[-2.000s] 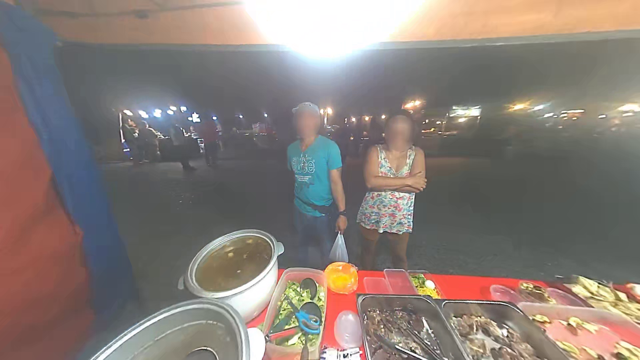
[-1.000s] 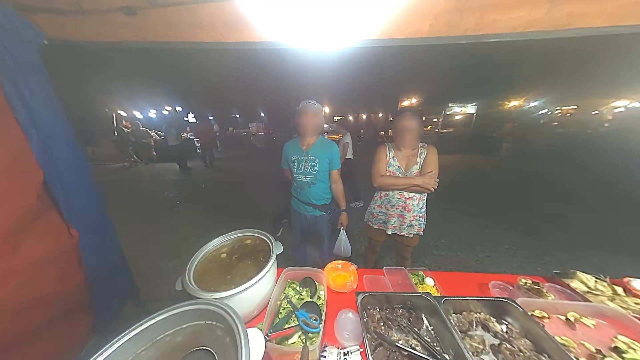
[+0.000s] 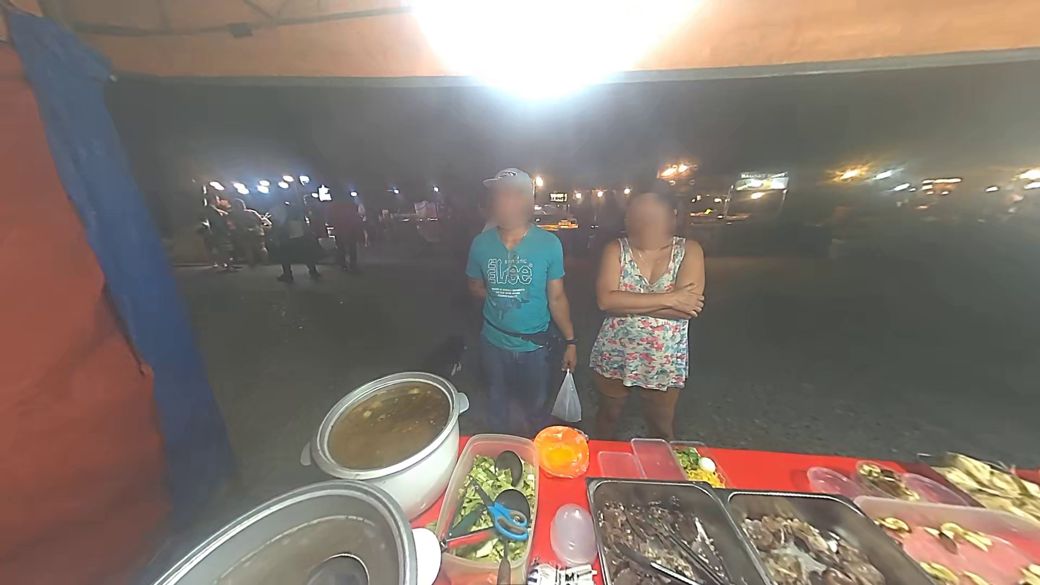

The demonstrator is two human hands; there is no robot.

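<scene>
Neither of my hands shows in the head view. A white pot of broth (image 3: 388, 426) stands at the left of the red-covered table (image 3: 756, 469), behind a larger pot (image 3: 284, 536) with a ladle inside. Beside them, a plastic tub of chopped greens (image 3: 467, 496) holds dark spoons and blue-handled scissors (image 3: 508, 520). An orange bowl (image 3: 561, 452) sits just right of the tub. Metal tongs (image 3: 658, 566) lie in a steel tray of dark cooked meat (image 3: 642, 528); a second steel tray (image 3: 804, 536) adjoins it.
Two people stand across the table, one in a teal shirt (image 3: 520, 284) holding a plastic bag (image 3: 567, 398), the other with arms crossed (image 3: 650, 305). A pink-bottomed container (image 3: 975, 536) is at right. A blue and red tarp (image 3: 89, 325) hangs at left.
A passer-by seen behind the two people one second ago no longer shows. The two people remain at the table, and the pots and trays have not moved.
</scene>
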